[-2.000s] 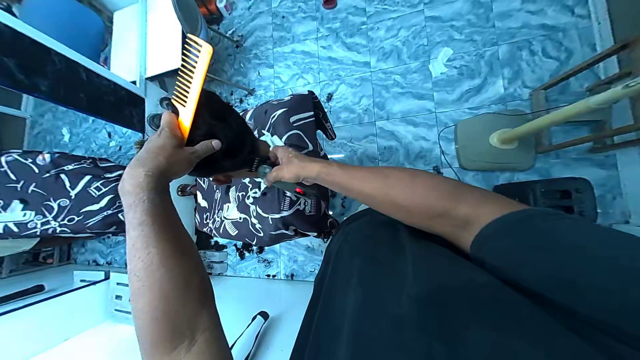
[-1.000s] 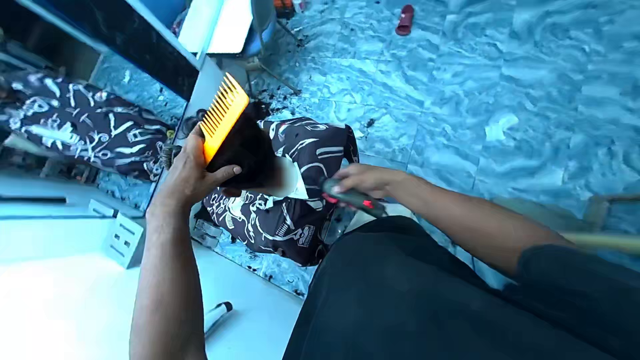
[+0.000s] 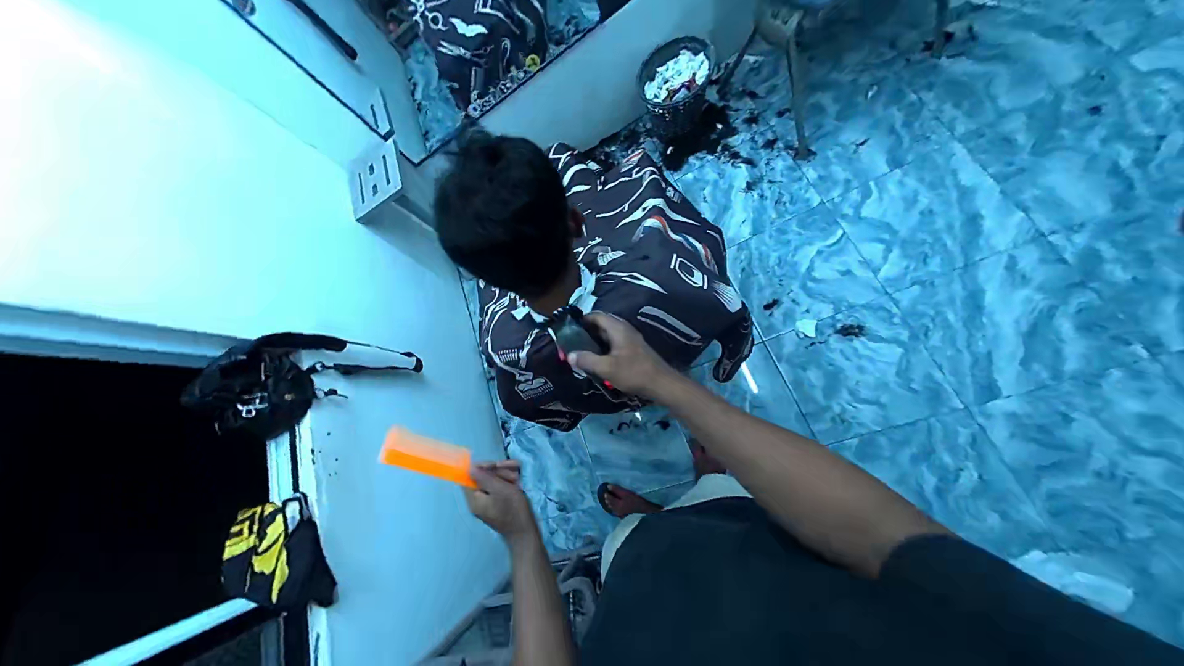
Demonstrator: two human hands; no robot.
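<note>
A seated person's dark-haired head [image 3: 504, 213] is at the upper middle, above a black barber's cape [image 3: 647, 268] printed with white tools. A pale neck strip [image 3: 585, 289] circles the neck. My right hand [image 3: 624, 356] holds dark hair clippers [image 3: 579, 337] with small red lights, their front end at the back of the neck; whether it touches is unclear. Lower left of the person, my left hand [image 3: 502, 502] grips an orange comb [image 3: 427, 456], blurred and held away from the head, pointing left.
A mesh waste bin [image 3: 677, 79] with white scraps stands beyond the person, near chair legs [image 3: 797, 92]. Cut hair [image 3: 698, 139] lies on the tiled floor. At left are a white wall, a hanging black bag [image 3: 264, 388] and a black-and-yellow bag [image 3: 277, 555]. A mirror is at the top.
My left hand and the orange comb have moved away from the person's head. The clippers, apart from the head a second ago, are now at the neck. The view has swung strongly.
</note>
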